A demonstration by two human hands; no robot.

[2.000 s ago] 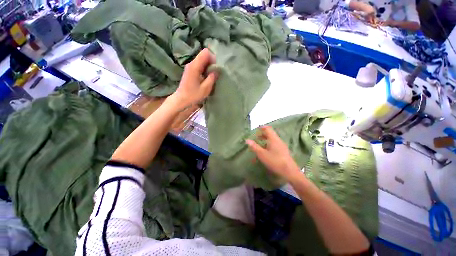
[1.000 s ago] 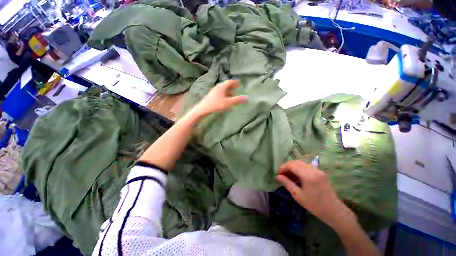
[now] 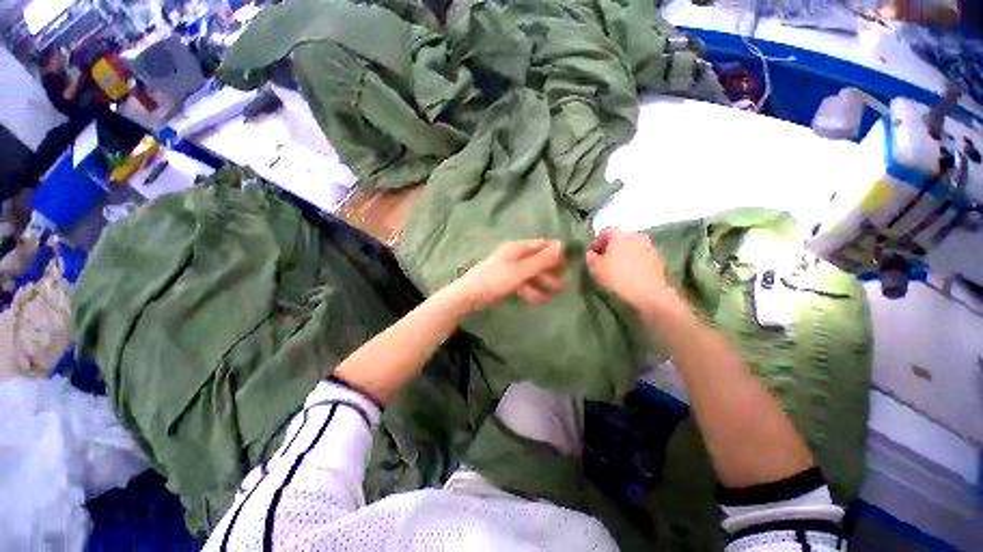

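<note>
A green garment piece (image 3: pixel 539 345) lies over the table edge and hangs toward my lap. My left hand (image 3: pixel 517 270) pinches its cloth near the middle of the view. My right hand (image 3: pixel 627 265) is close beside it, fingertips also closed on the green cloth's edge. The shirred panel (image 3: pixel 798 377) with close ridges lies at the right under the lamp spot, below the machine head. The presser foot area (image 3: pixel 808 259) is washed out by glare, so the needle cannot be made out.
The white sewing machine head (image 3: pixel 900 183) stands at right. A green garment bundle (image 3: pixel 485 65) lies at the back of the table. A larger green garment pile (image 3: pixel 205 313) is at left beside the table edge. White plastic (image 3: pixel 54 464) is at lower left.
My right hand has moved up and left from the cloth's lower edge, and my left hand down and right, so they are now close together. The view has shifted slightly left.
</note>
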